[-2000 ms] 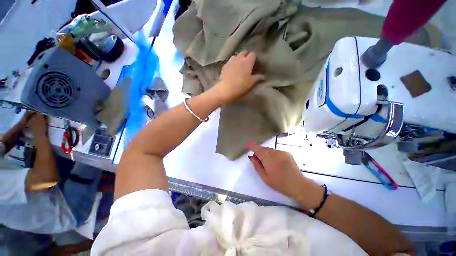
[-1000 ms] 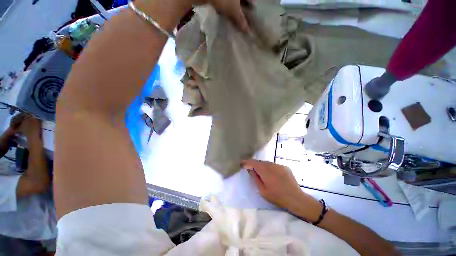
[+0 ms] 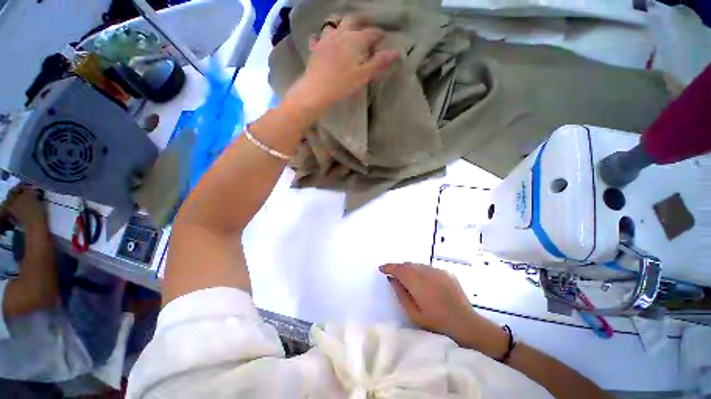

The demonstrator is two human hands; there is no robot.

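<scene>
Olive-khaki cloth (image 3: 397, 140) lies in a crumpled pile on the white table, with a long part stretching right behind the sewing machine. My left hand (image 3: 343, 62) rests on top of the pile, fingers spread, not visibly gripping it. My right hand (image 3: 433, 296) lies on the table below the cloth, apart from it. Its fingers are bent and close together; whether they hold something thin is hidden. The white machine head with blue trim (image 3: 557, 195) stands at the right.
A blue sheet (image 3: 212, 117) lies left of my arm. A grey machine housing (image 3: 78, 144) and red-handled scissors (image 3: 80, 232) are at the left, near a person's hand (image 3: 27, 206). A pink-and-blue tool (image 3: 596, 321) lies below the machine head. A maroon sleeve-like shape (image 3: 682, 121) reaches in at upper right.
The cloth's front corner has left my right fingertips and now lies gathered farther back on the pile. My left hand rose to the top edge, then came down on the pile.
</scene>
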